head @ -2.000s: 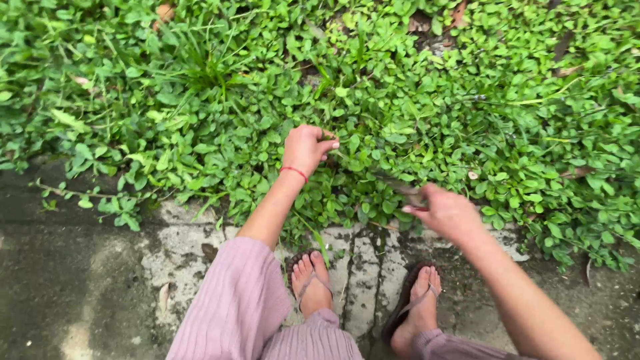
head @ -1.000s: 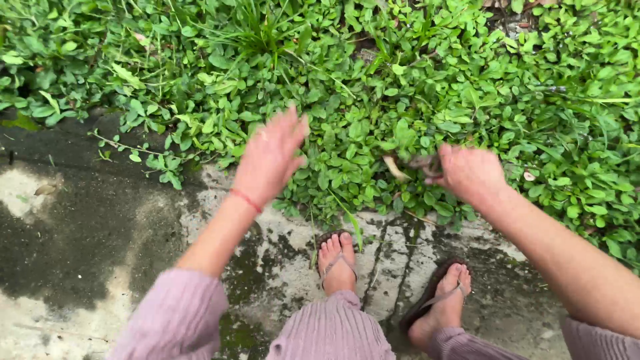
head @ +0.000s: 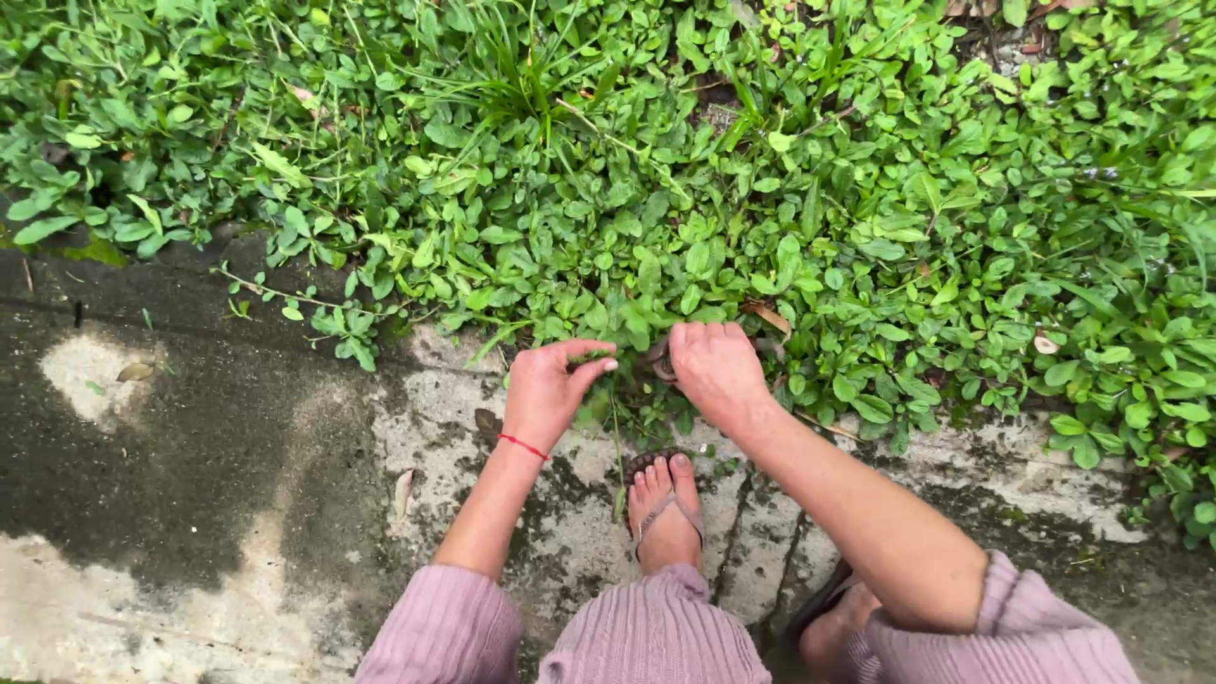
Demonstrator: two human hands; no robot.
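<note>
My left hand (head: pixel 558 385), with a red string on its wrist, pinches a green plant sprig (head: pixel 591 358) between thumb and fingers at the edge of the low leafy plants (head: pixel 703 256). Just right of it, my right hand (head: pixel 717 370) is closed around a dark metal tool (head: pixel 660 359). Most of that tool is hidden by the hand and leaves, so its kind cannot be told. A thin green stem (head: pixel 617 437) hangs below the left hand, over the concrete edge.
A weathered concrete strip (head: pixel 456 418) borders the plants. My feet in flip-flops (head: pixel 668 518) stand on it. Grass tufts (head: pixel 532 85) rise among the leaves. A trailing stem (head: pixel 313 302) lies over the dark pavement (head: pixel 218 380) at left.
My left hand, raised with fingers spread a second ago, has come down toward the right hand and closed on a sprig. My right hand still grips the tool, nearer the left hand.
</note>
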